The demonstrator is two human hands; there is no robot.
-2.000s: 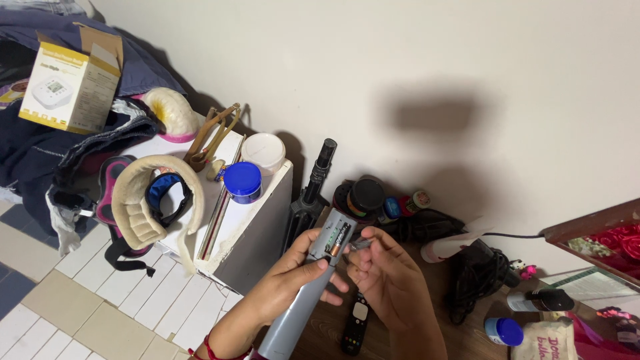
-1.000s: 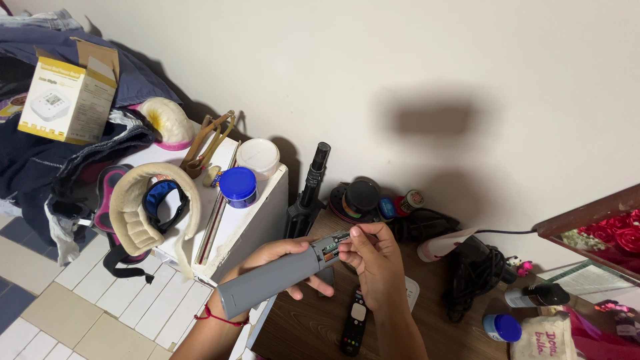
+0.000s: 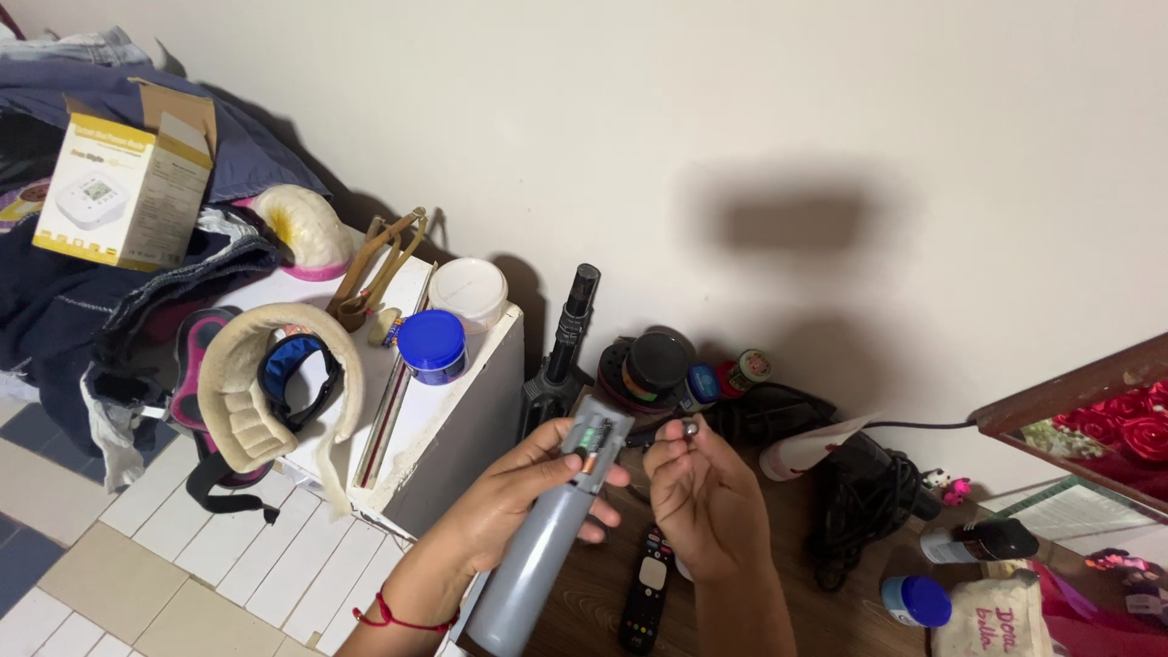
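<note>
My left hand (image 3: pixel 538 488) grips a grey cylindrical device (image 3: pixel 538 557) near its upper end, where the battery compartment (image 3: pixel 598 443) lies uncovered. At least one battery (image 3: pixel 591 464) shows in it, beside the left thumb. Just right of the compartment, my right hand (image 3: pixel 698 497) pinches a small metallic piece (image 3: pixel 690 427), perhaps a battery end, between thumb and forefinger; most of it is hidden. Below the hands, a black remote control (image 3: pixel 648 593) rests on the wooden table.
A white cabinet (image 3: pixel 502 365) at left holds a blue-lidded jar (image 3: pixel 432 347), a white tub (image 3: pixel 468 294) and a beige neck brace (image 3: pixel 274 392). Behind my hands stand a black tripod-like stand (image 3: pixel 570 338) and several jars. A coiled black cable (image 3: pixel 858 511) and a white tube (image 3: pixel 808 452) lie at right.
The grey device has swung from a flatter slant to a steeper one. My right hand has moved away from the compartment, to its right, with the small piece in its fingers.
</note>
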